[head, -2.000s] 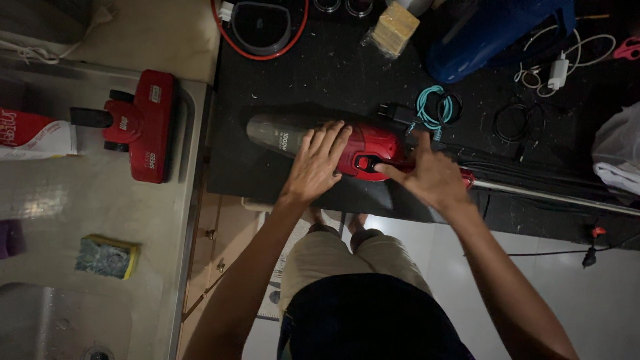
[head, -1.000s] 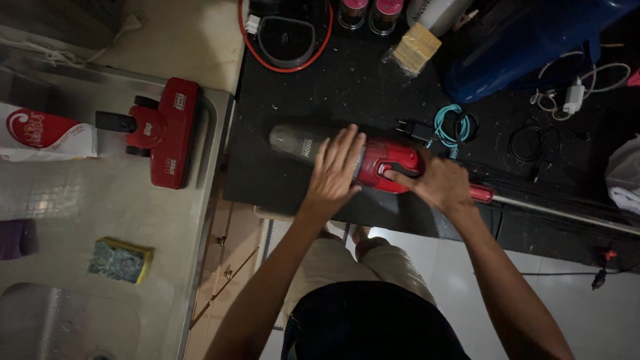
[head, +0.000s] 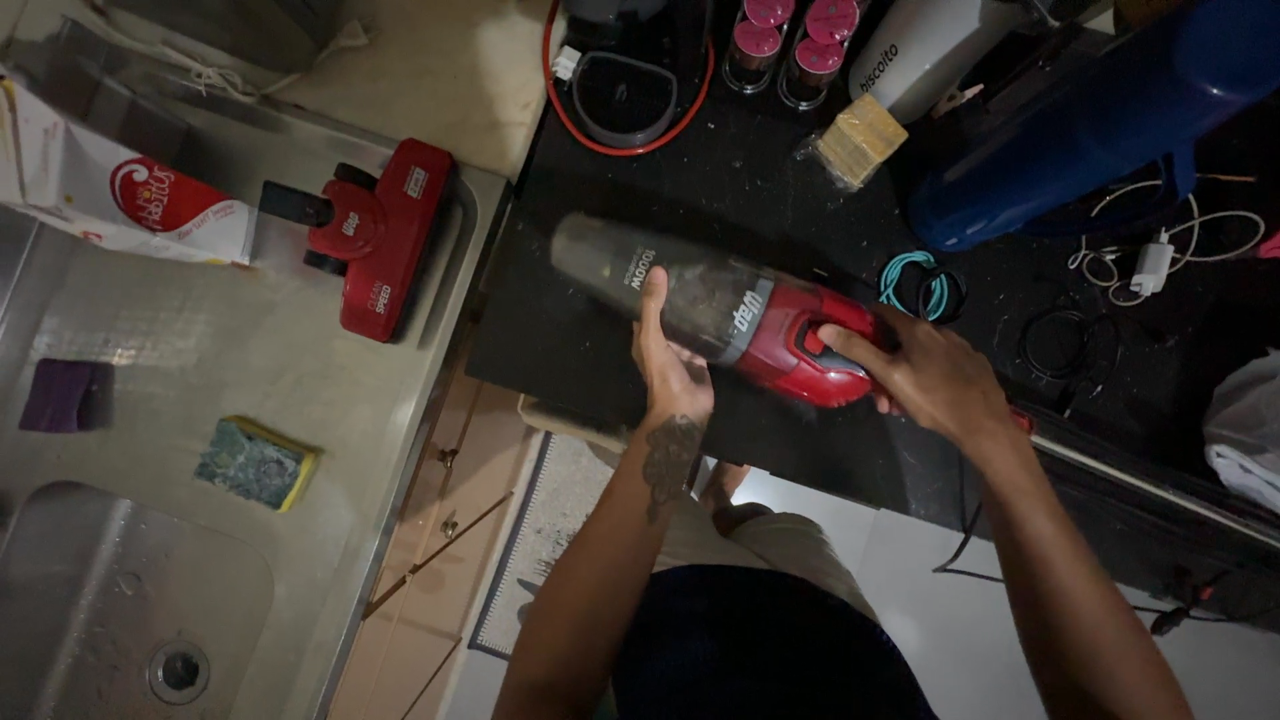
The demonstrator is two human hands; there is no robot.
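A red Wap handheld vacuum cleaner (head: 822,345) with a smoky clear dust container (head: 690,290) lies at a slant above the black countertop. My left hand (head: 672,350) cups the container from its near side, thumb up over it, fingers hidden beneath. Around the red handle end is my right hand (head: 930,375), its thumb by the button. A metal tube (head: 1150,480) runs off to the right beyond that hand. On the steel sink top at the left rests the red floor head (head: 385,240) of the vacuum.
Behind the vacuum stand a large blue bottle (head: 1060,130), a wrapped yellowish block (head: 862,140), pink-lidded jars (head: 820,55) and a coiled teal cable (head: 915,283). A sponge (head: 257,462), a purple cloth or sponge (head: 57,395) and a red-and-white package (head: 130,190) lie by the sink basin (head: 130,600).
My left hand has turned from lying over the top of the vacuum to gripping the container's near side, thumb up. My right hand stays at the handle.
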